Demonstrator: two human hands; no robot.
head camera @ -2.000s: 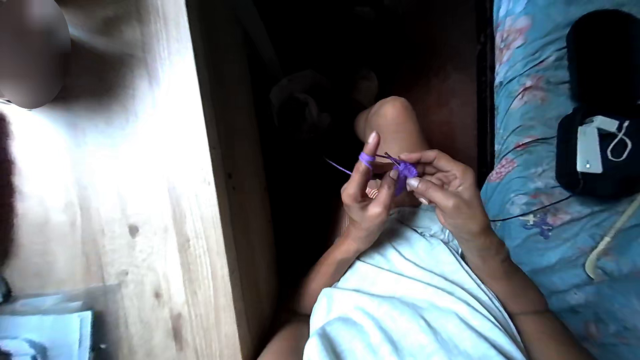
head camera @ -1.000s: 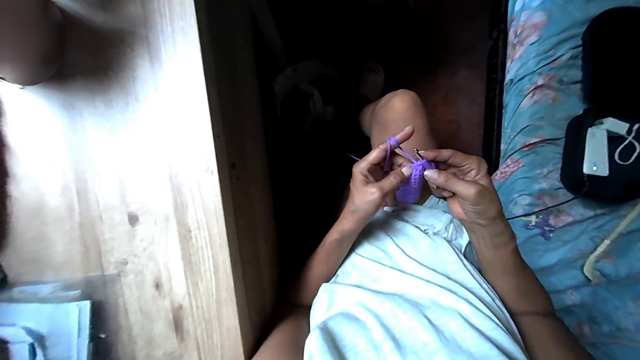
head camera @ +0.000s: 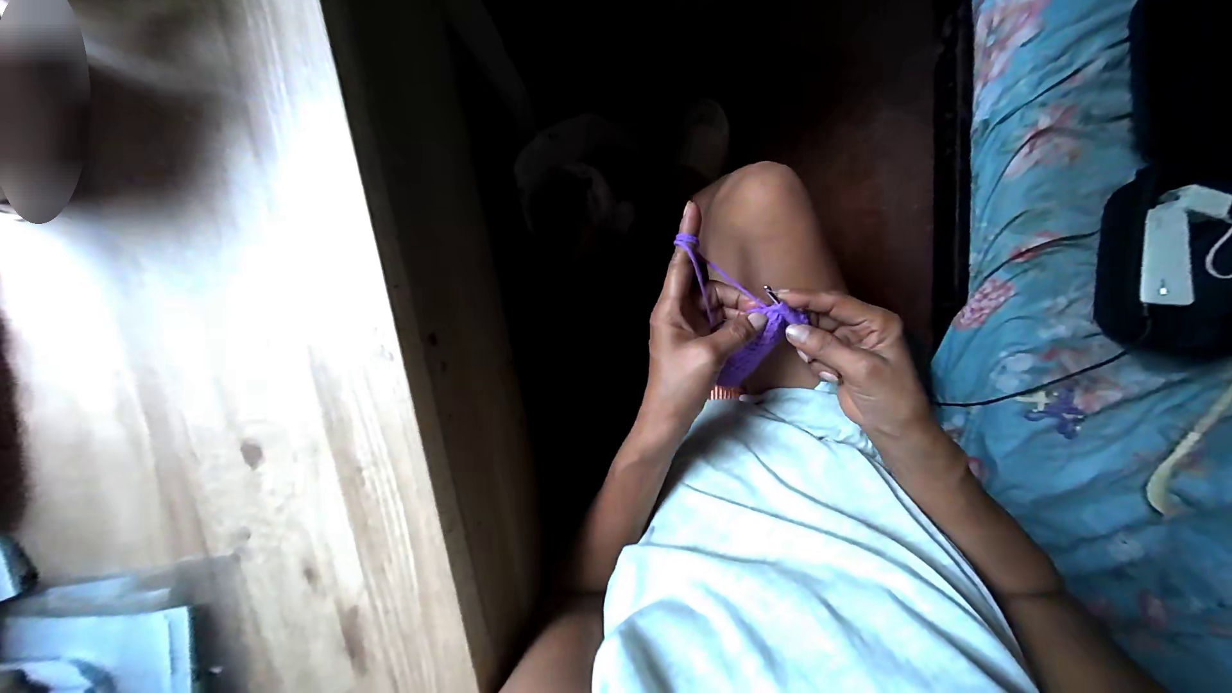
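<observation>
Between both hands, above the lap, is a small piece of purple crochet work (head camera: 746, 358). My left hand (head camera: 691, 332) pinches its left edge with the thumb, while the raised index finger carries purple yarn (head camera: 727, 276) wrapped near its tip. From that finger the yarn runs down to the work. My right hand (head camera: 857, 351) grips the work's right edge and a thin metal hook (head camera: 771, 295), whose tip shows above the stitches; the rest of the hook is hidden by the fingers. A small orange-and-white striped item (head camera: 725, 393) shows below the work.
A wooden table (head camera: 241, 385) with papers (head camera: 96, 640) at its near corner stands on the left. To the right, a floral cloth (head camera: 1039, 269) bears an open black case (head camera: 1116, 279) with a white tag (head camera: 1167, 255), and a black cable (head camera: 1039, 390) runs toward my right forearm.
My left index finger, bent toward the work a second ago, now points up, with the yarn stretched between it and the work. Both hands keep their hold.
</observation>
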